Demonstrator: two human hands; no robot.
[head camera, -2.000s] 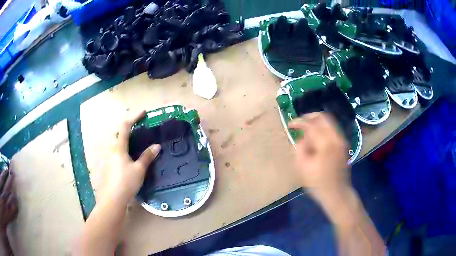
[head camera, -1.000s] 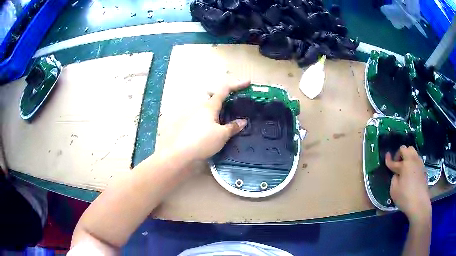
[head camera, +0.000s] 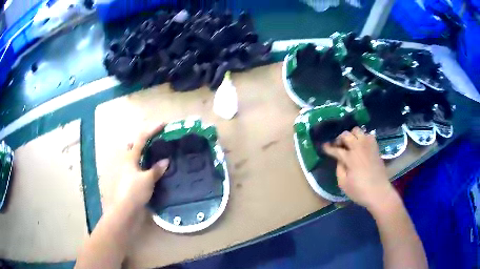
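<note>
A green housing (head camera: 215, 210) with a white rim and a black insert (head camera: 185, 176) inside lies on the cardboard mat. My left hand (head camera: 138, 176) grips its left edge, thumb on the black insert, fingers at the upper left. My right hand (head camera: 363, 165) is over a second green housing (head camera: 305, 144) at the right, its bent fingertips at the black insert (head camera: 329, 131) there. The fingers hide part of that insert, and whether they pinch it cannot be told. A white glue bottle (head camera: 226, 98) lies between the two housings, tip away from me.
Loose black inserts (head camera: 184, 50) are heaped behind the cardboard mat (head camera: 252, 194). Several housings with black inserts (head camera: 387, 113) are grouped at the right. Another green housing (head camera: 5, 173) is cut off at the left edge. The bench's front edge runs below my right hand.
The view swung right, then back left. My left hand stays on the near housing. My right hand stays at the right housing, its fingers shifting over the black insert.
</note>
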